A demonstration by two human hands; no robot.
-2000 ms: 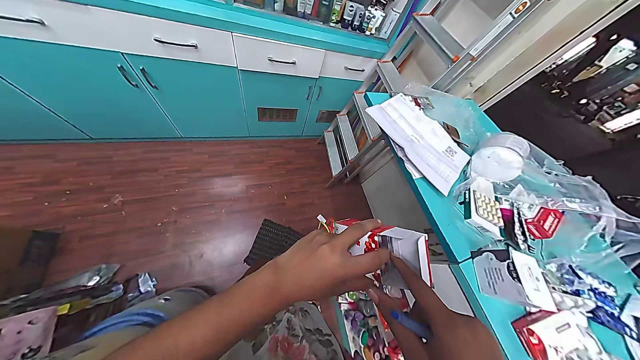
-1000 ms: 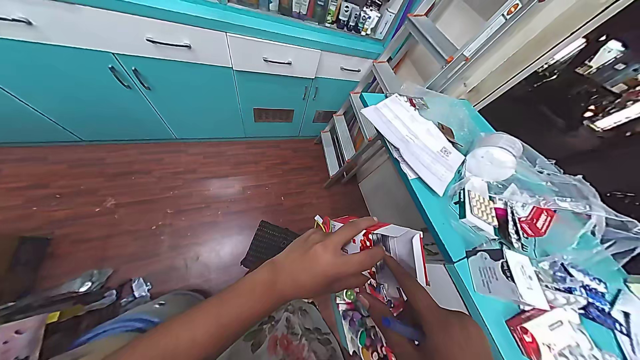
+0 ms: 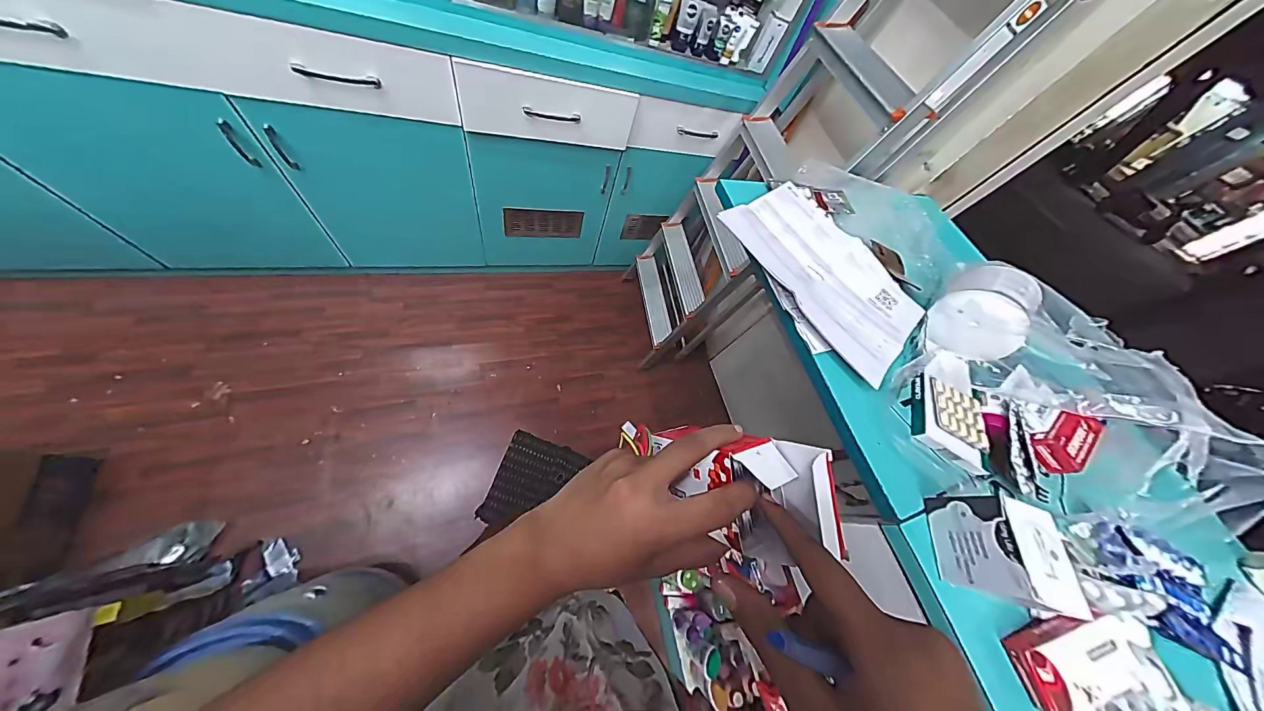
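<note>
An open red and white cardboard box (image 3: 815, 494) is held between both hands, low in the centre right of the view. My left hand (image 3: 642, 504) grips its near left side, with thumb and fingers bent over the edge. My right hand (image 3: 849, 612) has its fingers at the box's opening, touching packets inside that are mostly hidden. A blue pen (image 3: 808, 654) lies held against the right palm. Beneath the hands, a container of small colourful bottles (image 3: 706, 632) partly shows. Fingertips of both hands nearly meet at the box.
To the right, a teal counter (image 3: 859, 434) bears papers (image 3: 829, 276), a clear plastic bag, a round white-lidded tub (image 3: 983, 316), a blister pack (image 3: 956, 415) and medicine boxes (image 3: 1106, 667). A metal stepladder (image 3: 681, 267) stands behind. Teal cabinets (image 3: 385, 188) line the far side; plastic packets lie lower left.
Both hands stay at the box, with small finger shifts. The right fingers have moved slightly at its opening.
</note>
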